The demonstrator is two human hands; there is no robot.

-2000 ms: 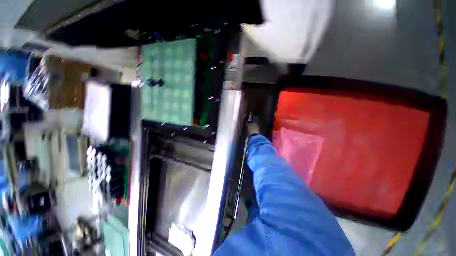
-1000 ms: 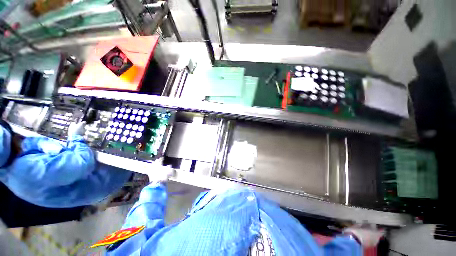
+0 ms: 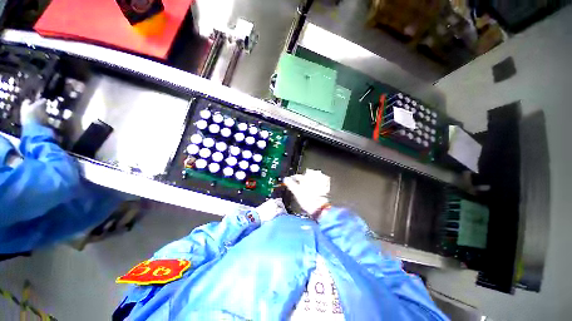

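A circuit board (image 3: 274,152) with rows of pale-topped capacitors lies in a black carrier (image 3: 216,182) on the conveyor, in front of me. My left hand (image 3: 271,209) is at the carrier's near right corner, by the near rail; its fingers are small and blurred. My right hand (image 3: 306,192) is just right of it, at the carrier's right edge, beside or over a white patch. Whether it holds anything cannot be told.
Another person's hand (image 3: 35,113) is over a board at far left. A dark block (image 3: 94,136) lies on the conveyor. Green sheets (image 3: 307,81) and a second capacitor board (image 3: 428,133) lie on the back bench. A template-covered board (image 3: 471,224) is at right. A red box (image 3: 113,24) stands at upper left.
The capacitor board has moved right along the conveyor to in front of me. My right hand has come from the far right to its edge; my left hand has moved right.
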